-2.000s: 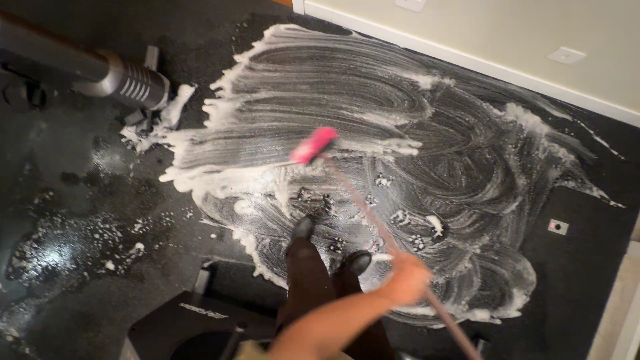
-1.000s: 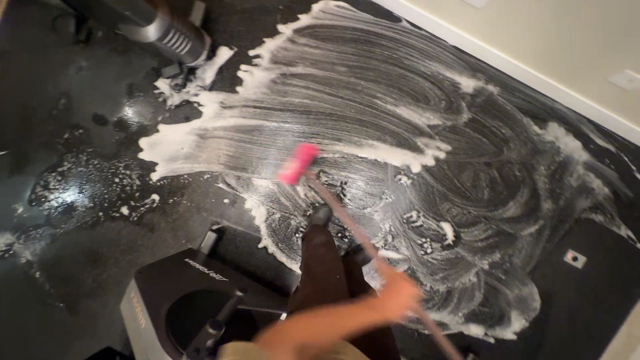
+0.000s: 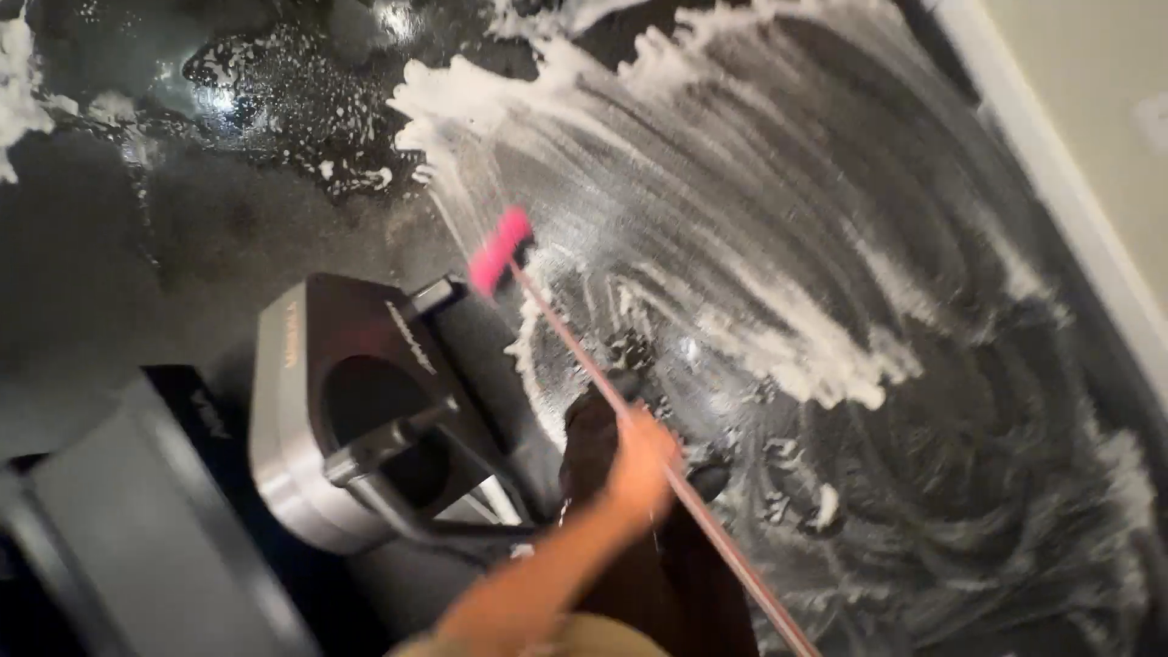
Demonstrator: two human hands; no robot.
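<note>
My left hand [image 3: 646, 461] is closed around the long pinkish pole [image 3: 744, 561] of a floor scrub brush. Up and to the left, the blurred bright pink brush head [image 3: 500, 251] is at the left edge of the foamed area, just above a fitness machine's black frame. White foam [image 3: 821, 370] lies in curved streaks over the dark floor, with a thick ridge right of the brush. The pole's lower part runs out of the bottom edge. My right hand is not in view.
A silver and black fitness machine [image 3: 301, 474] stands at the left, close to the brush. My legs and dark shoes [image 3: 707, 479] are below the foam. A white baseboard [image 3: 1058, 192] borders the wall at right. Wet floor with foam spots [image 3: 301, 109] lies upper left.
The brush head has moved left across the foam toward the fitness machine, with my left hand still on the pole. The view has turned and shifted left, bringing more of the machine in.
</note>
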